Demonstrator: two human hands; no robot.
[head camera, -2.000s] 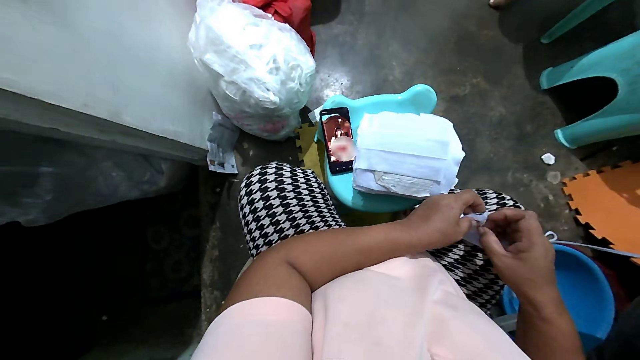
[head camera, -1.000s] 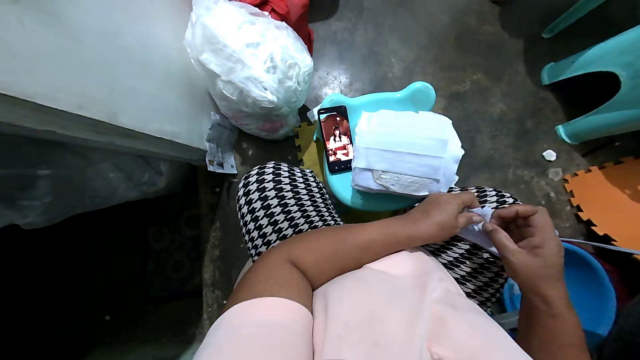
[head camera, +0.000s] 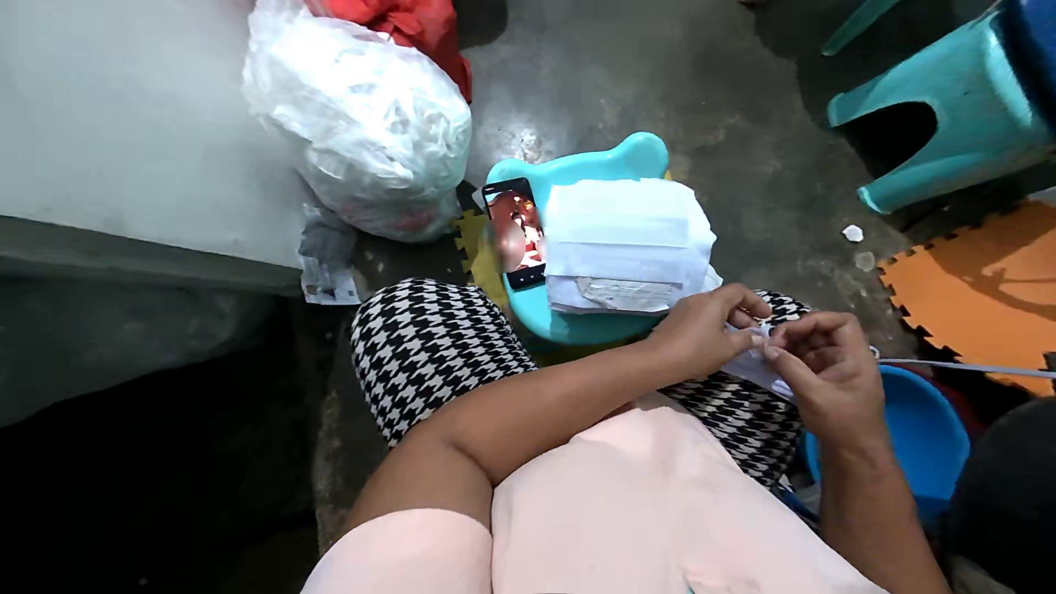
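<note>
Over the knee in houndstooth cloth, my left hand (head camera: 711, 330) and my right hand (head camera: 825, 363) meet fingertip to fingertip. Both pinch a small piece of white material (head camera: 761, 369), thin like cloth or paper; the fingers partly hide it. Just beyond my left hand, a stack of white sheets (head camera: 623, 219) lies on a turquoise plastic stool (head camera: 577, 326), with a crumpled translucent piece (head camera: 629, 294) on its near edge. A smartphone (head camera: 516, 231) with a lit screen lies beside the stack, on the stool's left side.
A full translucent plastic bag (head camera: 371, 124) stands at upper left, near red cloth (head camera: 412, 29). A blue basin (head camera: 920, 437) is beside my right forearm. Orange foam matting (head camera: 982, 289) and another turquoise stool (head camera: 957, 107) are at right. A dark rounded shape (head camera: 1002, 495) shows at lower right.
The dark shape at lower right now reaches further into view. Both hands stay close together on the white piece, with small shifts of the fingers.
</note>
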